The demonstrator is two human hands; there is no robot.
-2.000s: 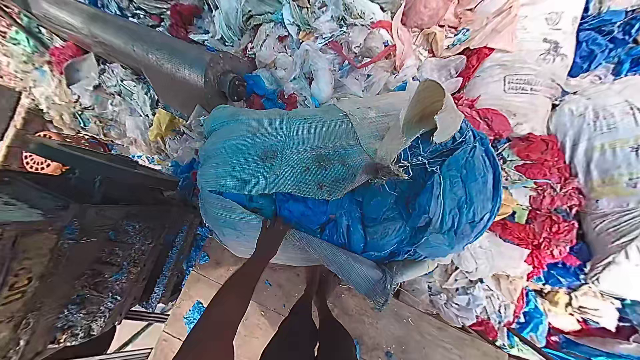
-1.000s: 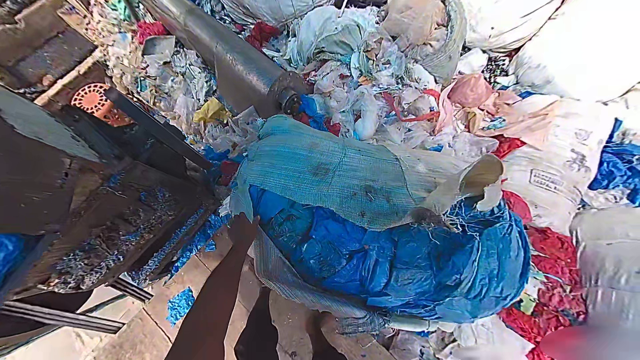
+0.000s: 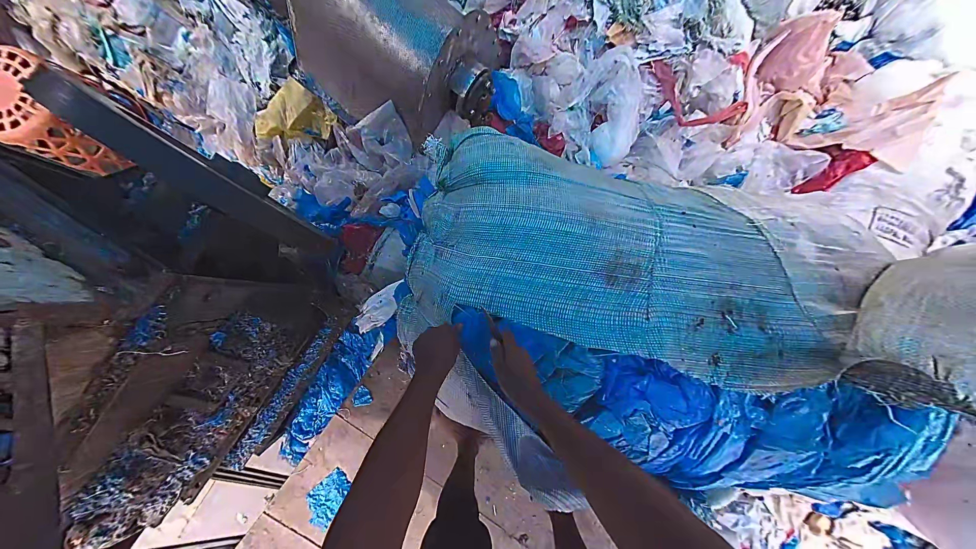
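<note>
A large woven plastic sack (image 3: 564,236), light blue-green, lies on its side, split along its near side. Blue plastic film (image 3: 671,412) bulges from the split. At the sack's left end, my left hand (image 3: 436,349) is closed on the edge of the woven fabric. Just right of it, my right hand (image 3: 515,366) is at the split against the blue film; whether its fingers grip the film or the sack's edge cannot be told. A loose flap of the sack (image 3: 496,435) hangs down between my forearms.
Mixed plastic bags (image 3: 587,91) are heaped behind the sack. A metal cylinder with a flanged end (image 3: 366,53) lies beyond it. At left stand a dark metal bar (image 3: 183,152), an orange perforated plastic piece (image 3: 53,122) and a machine frame with blue shreds. Below is a tiled floor (image 3: 343,442).
My right hand, not seen in the earlier frames, is now at the split beside my left hand. The view has moved closer to the sack's left end.
</note>
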